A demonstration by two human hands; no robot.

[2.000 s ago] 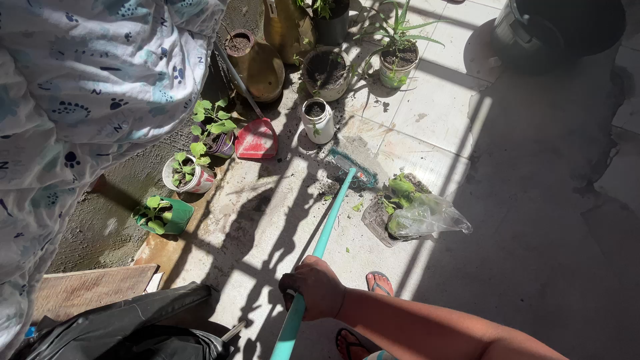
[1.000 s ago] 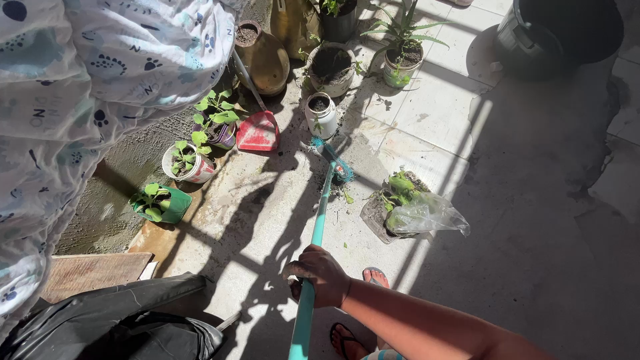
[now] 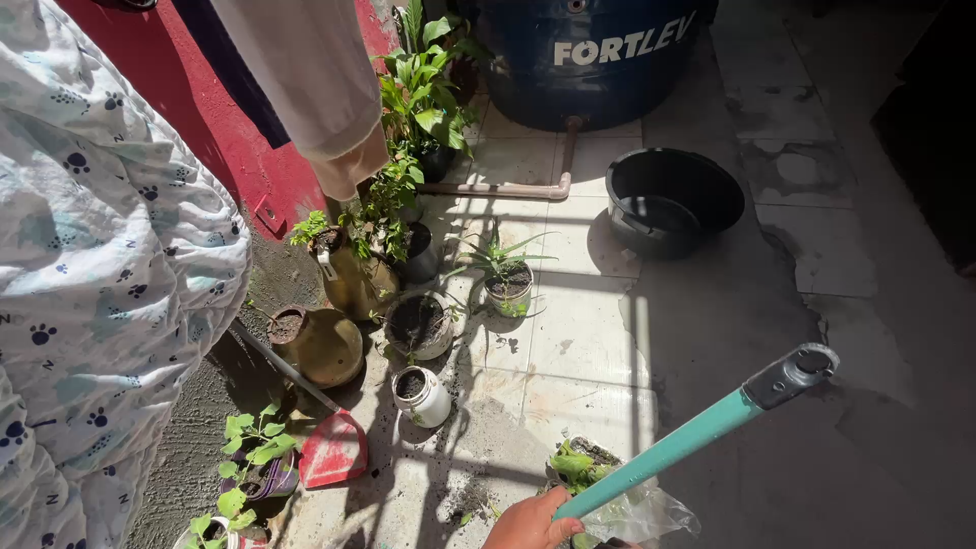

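Observation:
My left hand point(image 3: 534, 521), at the bottom edge, is closed around a teal broom handle point(image 3: 671, 448). The handle slants up to the right and ends in a grey cap with a hole; the brush head is out of view. Only a dark sliver of what looks like my right hand point(image 3: 619, 544) shows at the bottom edge, its grip hidden. Beyond the handle lie a leafy plant point(image 3: 572, 465) in soil and a clear plastic bag point(image 3: 648, 515). A red dustpan point(image 3: 334, 450) rests at the left, and loose soil point(image 3: 469, 499) lies on the floor.
Potted plants line the left side, with a white jar of soil point(image 3: 431, 402) and an aloe pot point(image 3: 508, 293). A black tub point(image 3: 663, 229), a brown pipe point(image 3: 496, 191) and a blue water tank point(image 3: 564, 84) stand farther back. Patterned cloth point(image 3: 99, 305) hangs left.
The broom's brush end has left the floor and the view; the handle's capped end now points up to the right. My left hand has come into view on it. The view has tilted up.

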